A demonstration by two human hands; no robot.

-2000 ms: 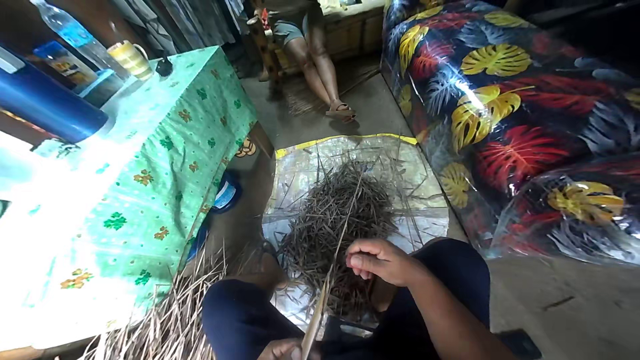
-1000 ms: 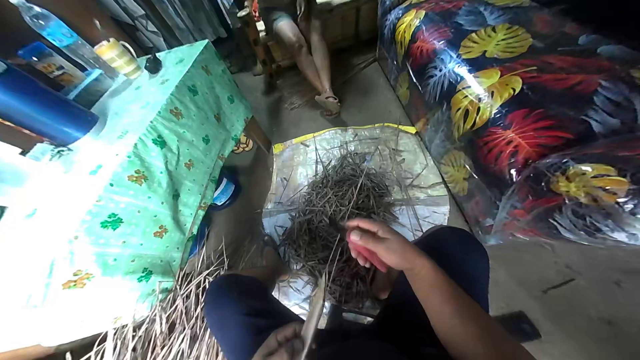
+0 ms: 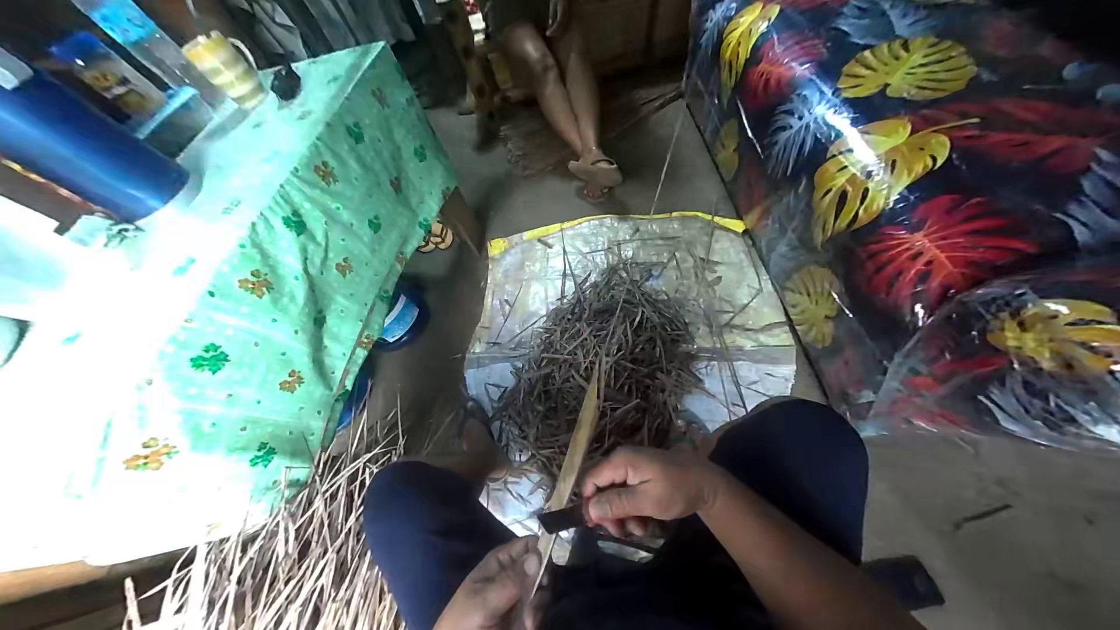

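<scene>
My left hand [image 3: 500,584], at the bottom centre, pinches the lower end of a long, pale dried leaf strip [image 3: 579,437], which slants up and away. My right hand [image 3: 646,490] is closed around a small tool, probably a knife, whose dark flat blade [image 3: 562,519] lies across the strip just above my left fingers. The tool's handle is mostly hidden in my fist. Beyond both hands, a heap of thin brown dried plant scraps [image 3: 612,350] lies on a flattened woven plastic sack [image 3: 735,297] with a yellow edge.
Long dried strips [image 3: 289,560] lie at lower left beside a table with a green patterned cloth [image 3: 324,219], which holds a blue cylindrical container [image 3: 87,140] and a yellow striped mug [image 3: 224,70]. A plastic-covered, leaf-patterned surface [image 3: 875,175] is at right. Another person's legs [image 3: 556,87] are beyond the sack.
My right hand has come down toward my left hand, and the dark blade now crosses the strip. My left hand keeps hold of the strip's lower end.
</scene>
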